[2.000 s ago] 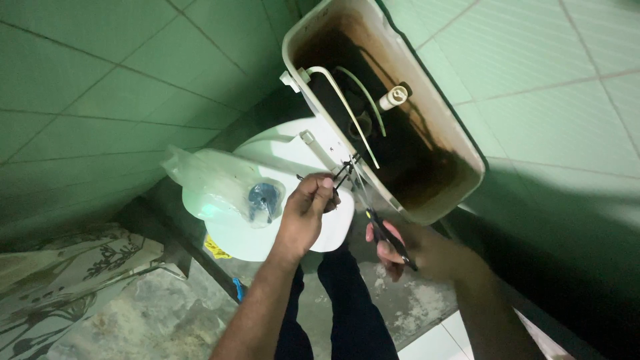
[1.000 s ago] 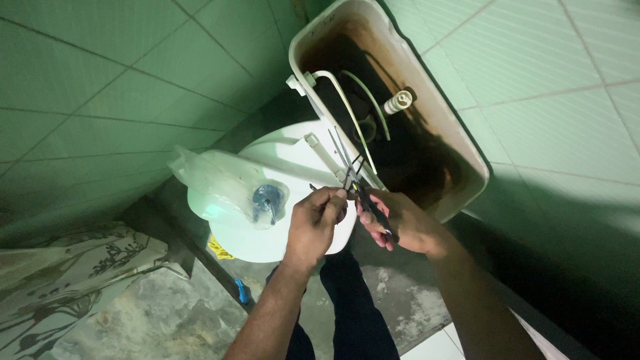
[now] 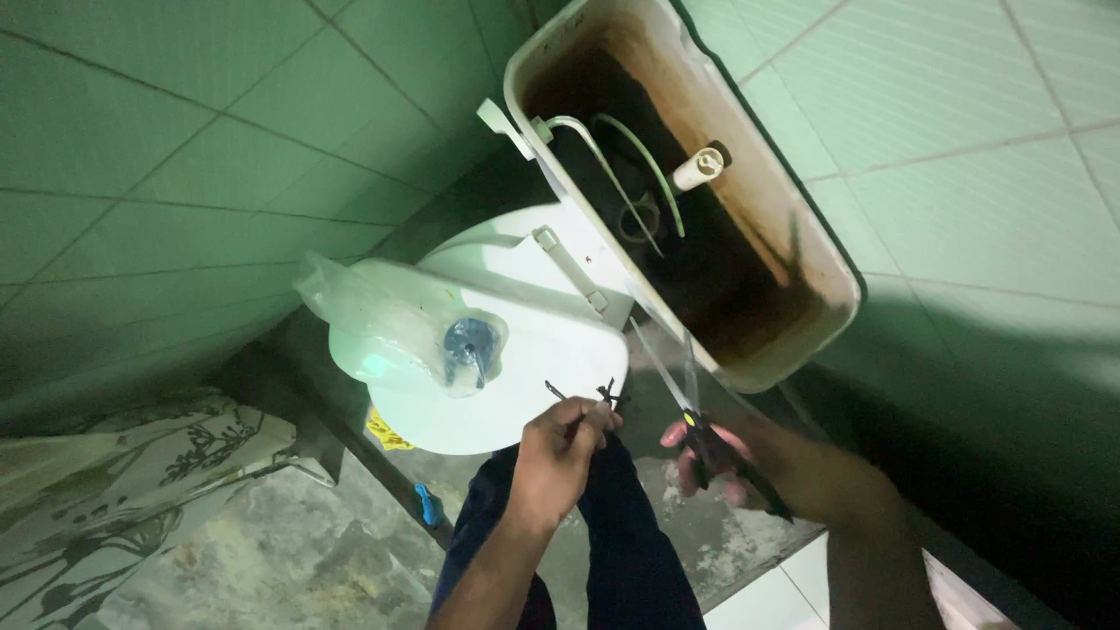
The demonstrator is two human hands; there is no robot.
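Note:
Between its thumb and fingers my left hand (image 3: 564, 446) pinches a thin black strip (image 3: 608, 394), knotted or crossed at its end, over the front edge of the white toilet lid (image 3: 534, 376). My right hand (image 3: 717, 455) holds black-handled scissors (image 3: 691, 416) by the handles, blades parted and pointing up, just below the near rim of the toilet tank. The right hand is slightly blurred. The scissors and the strip are apart. On the lid lies a clear plastic bag (image 3: 394, 324) with a round blue item (image 3: 472, 346) in it.
The lidless toilet tank (image 3: 787, 346) has brown-stained walls, two thin tubes (image 3: 652, 171) and a white plastic pipe (image 3: 698, 169). A yellow item (image 3: 388, 430) lies beside the toilet, a blue item (image 3: 429, 505) lower down. Patterned fabric (image 3: 175, 472) is at the left; tiled walls (image 3: 219, 114) enclose the corner.
A second ago the scissors were close against my left hand at the black strip; now my right hand has moved them away to the right. My left hand still holds the strip, lower from the tank.

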